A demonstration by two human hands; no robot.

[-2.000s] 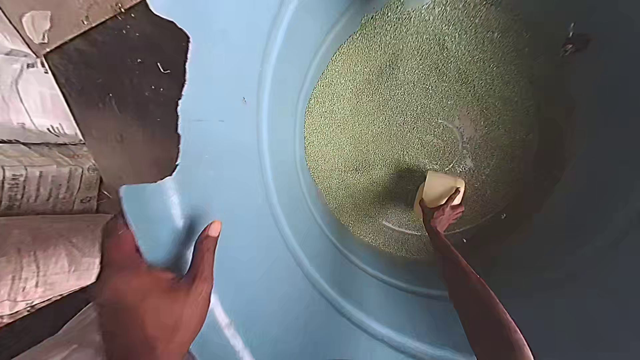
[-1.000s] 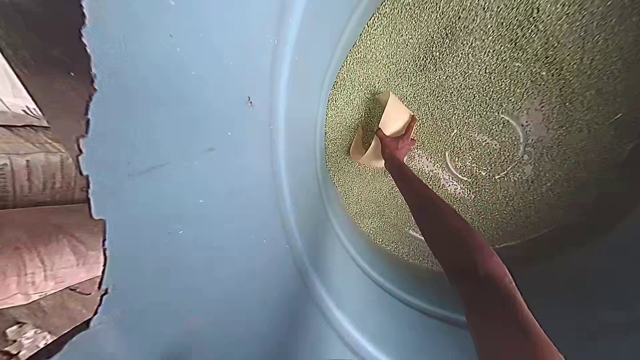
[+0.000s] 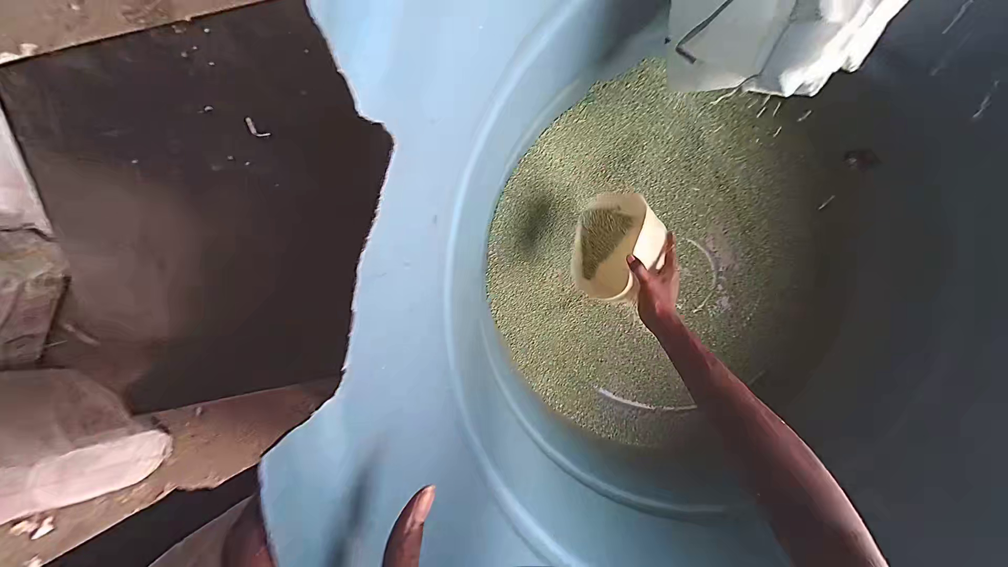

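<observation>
Small greenish grains [image 3: 583, 362] cover the bottom of a large blue plastic drum [image 3: 417, 315] with a jagged cut edge. My right hand [image 3: 657, 283] grips a cream plastic scoop-like container [image 3: 650, 236] by its side, above the grains. Some grains lie inside the container, whose mouth faces up and left. At the bottom edge of the view my left hand [image 3: 405, 528] shows only in part, its thumb against the inner side of the drum wall and the other fingers mostly hidden behind the cut edge or out of view.
A white woven sack [image 3: 756, 39] hangs into the drum at the top right. Outside the cut edge are a dark flat panel [image 3: 213, 205] and, at the far left, packed sacks [image 3: 63, 441] on a dusty floor.
The container was down at the grains a second ago; now it is raised, with grains visible inside. The white sack has come into view at the top, and my left hand shows again at the bottom.
</observation>
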